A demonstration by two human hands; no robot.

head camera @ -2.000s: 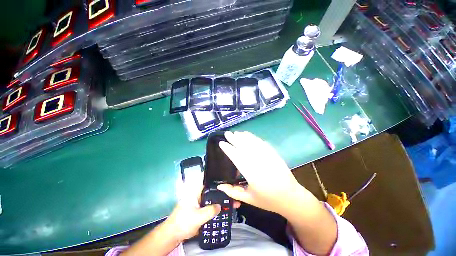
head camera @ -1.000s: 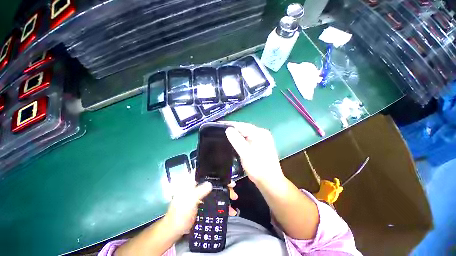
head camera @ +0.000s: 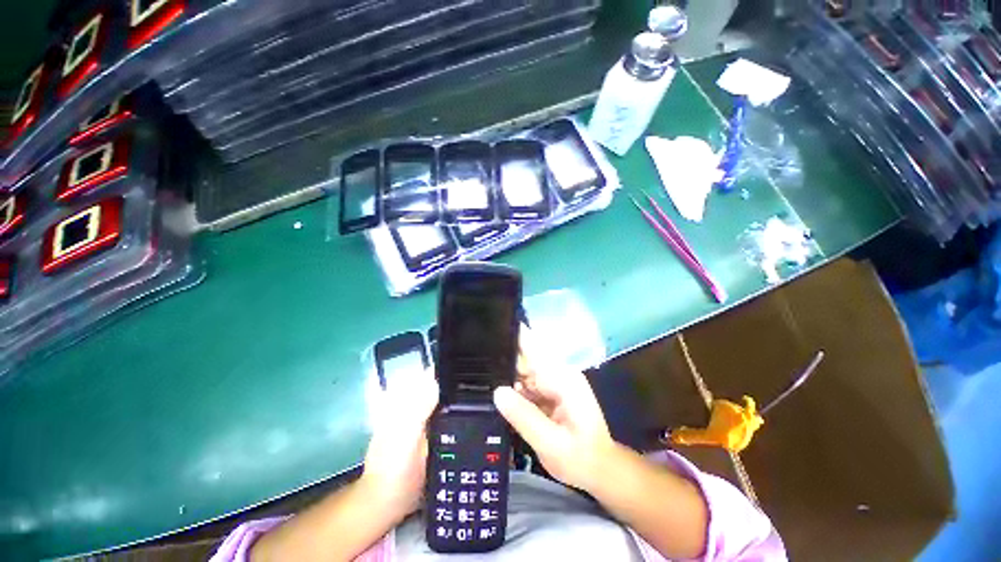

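A black flip phone (head camera: 472,472) is held open and upright in front of me, dark screen half at the top, white-printed keys below. My left hand (head camera: 397,434) grips its left side near the hinge. My right hand (head camera: 560,423) holds its right side near the hinge, thumb by the screen's lower edge. Behind the phone, a lens tray with a screen lens (head camera: 402,353) lies on the mat, partly hidden. Farther back, overlapping clear lens trays hold several dark-bordered screen lenses (head camera: 464,181).
Pink tweezers (head camera: 683,250), white wipe (head camera: 685,176), blue tool (head camera: 732,145) and white bottle (head camera: 633,97) are at the right. Stacked trays (head camera: 373,66) stand at the back, red housings (head camera: 82,236) at left. An orange-handled tool (head camera: 730,424) lies over the brown carton (head camera: 845,439).
My right hand has moved down from the phone's upper screen half to beside the hinge, uncovering the screen's right edge. The view has shifted slightly.
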